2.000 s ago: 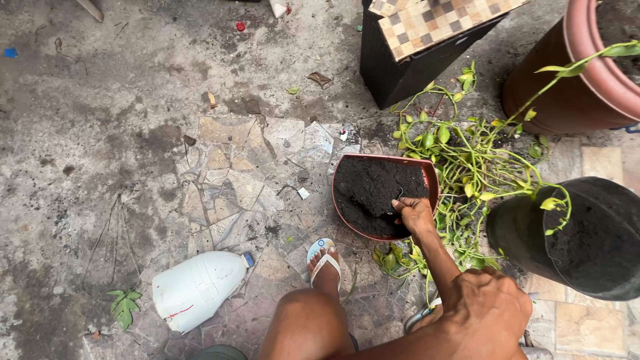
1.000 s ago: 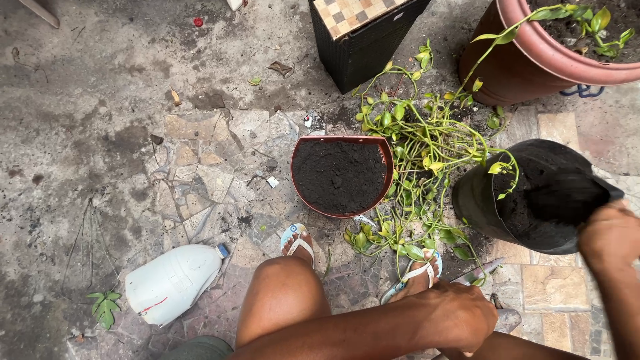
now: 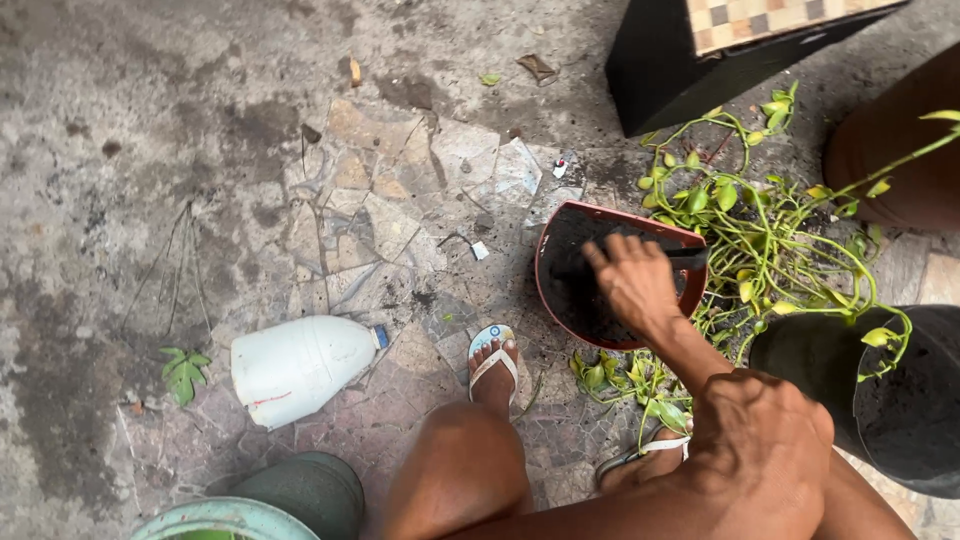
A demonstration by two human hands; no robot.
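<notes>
My right hand (image 3: 634, 281) reaches into the half-round reddish-brown plastic pot (image 3: 697, 289), its blurred fingers over the dark soil (image 3: 566, 251). A black piece (image 3: 686, 259) lies across the pot's right rim beside this hand; whether my hand grips it cannot be told. My left hand (image 3: 757, 439) is bent over near my right leg, above the right forearm, its fingers hidden. Trailing green vines (image 3: 757, 232) lie to the right of the pot, touching its side. A tall dark container (image 3: 810, 360) with soil traces inside stands at the right.
A cut white plastic bottle (image 3: 304, 367) with a blue cap lies at the left. A black stand (image 3: 660, 75) with a checkered top is behind the pot. A large brown planter (image 3: 892, 150) stands far right, a green container (image 3: 225, 517) bottom left. My sandaled foot (image 3: 495, 375) is near the pot.
My right hand was in the pot, then at the dark container holding a black scoop-like thing, and is now back over the pot. My left hand has stayed near my right leg.
</notes>
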